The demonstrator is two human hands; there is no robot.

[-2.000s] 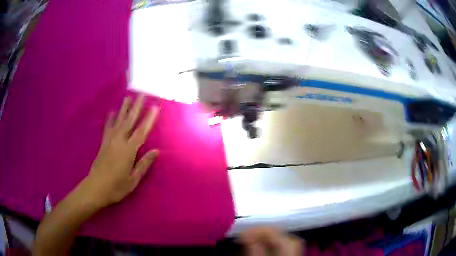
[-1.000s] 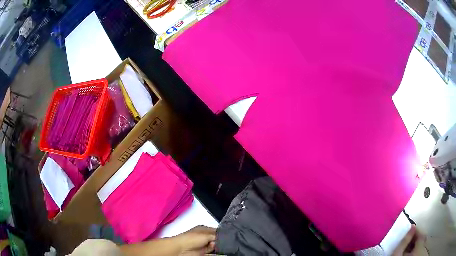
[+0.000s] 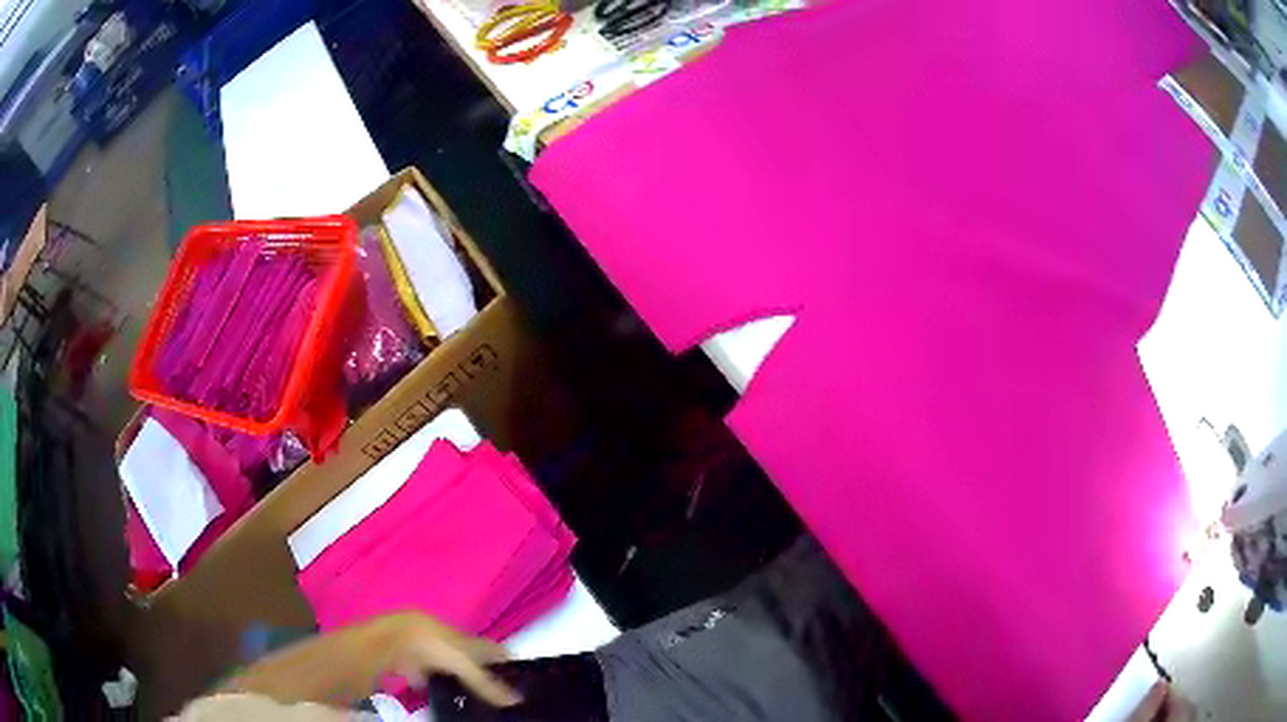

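A large magenta body panel (image 3: 932,296) lies flat across the table, with a curved notch on its near edge. Its right edge reaches the bright lamp glow beside the sewing machine head (image 3: 1263,543), which is cut off at the right. A stack of magenta cut pieces (image 3: 438,536) lies on a white surface at the lower left. My left hand (image 3: 402,656) is blurred at the near edge of this stack, beside a dark flat thing on my lap; whether it grips anything is unclear. Only fingertips of my right hand (image 3: 1155,702) show at the bottom right edge.
A red plastic basket (image 3: 346,268) of narrow folded magenta pieces sits on an open cardboard box (image 3: 424,395) at the left. Orange and yellow rings (image 3: 522,34) lie at the table's far left corner. Dark grey cloth (image 3: 734,642) covers my lap.
The view first swung left from the machine, bringing the basket and stack into sight, then shifted slightly. My left hand left the panel, was at the grey lap cloth, and is now further left by the stack.
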